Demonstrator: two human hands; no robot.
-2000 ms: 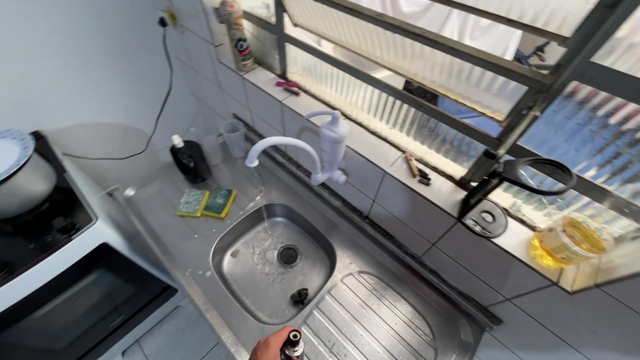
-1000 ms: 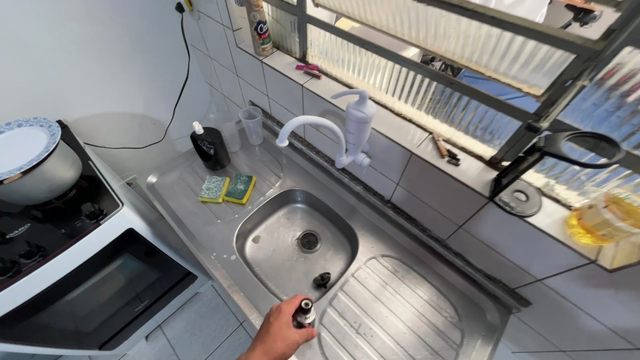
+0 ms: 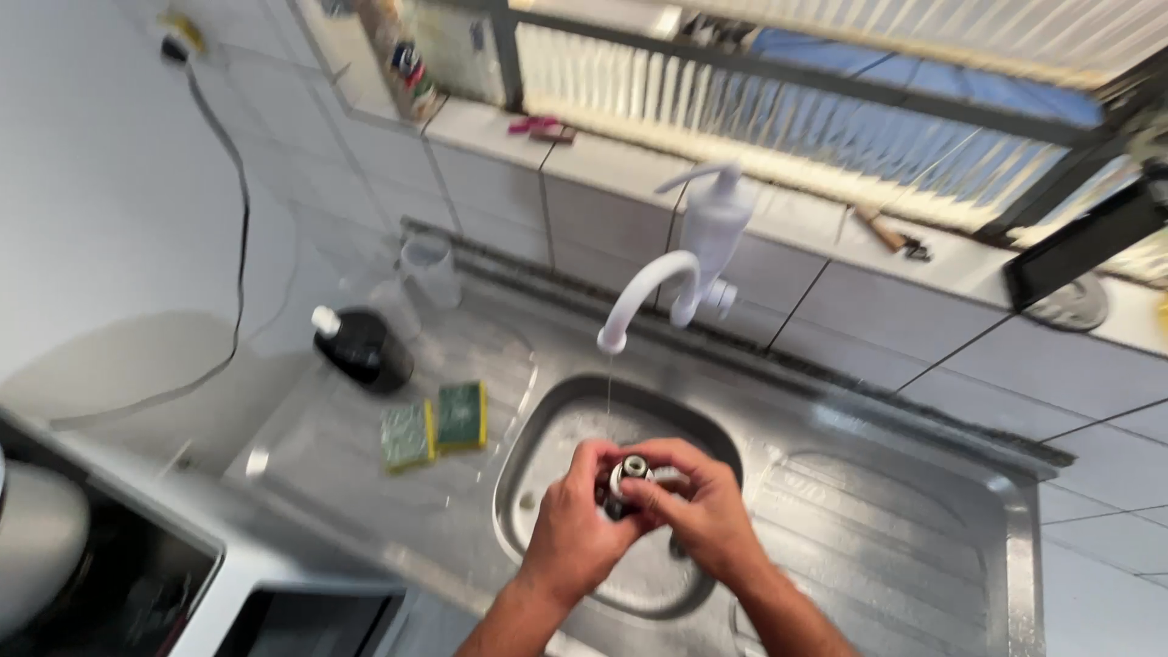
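Over the steel sink basin (image 3: 630,584), my left hand (image 3: 579,525) and my right hand (image 3: 698,506) meet around a small dark fitting with a metallic ring and a round hollow end (image 3: 634,467). Fingers of both hands press on it, and its lower part is mostly hidden. Behind them a thin stream of water falls from the white curved faucet spout (image 3: 643,292), which joins a white filter body (image 3: 716,224). A dark piece (image 3: 677,547) lies in the basin, partly covered by my right hand.
Two sponges (image 3: 461,415) (image 3: 407,436) lie left of the basin, near a black bottle with a white cap (image 3: 365,351) and a clear plastic cup (image 3: 431,271). A stove with a pot (image 3: 36,547) stands at the left. The tiled sill (image 3: 620,160) holds small items.
My left hand has come into view and grips the fitting together with my right. The fitting has moved from the basin's near edge to over the basin.
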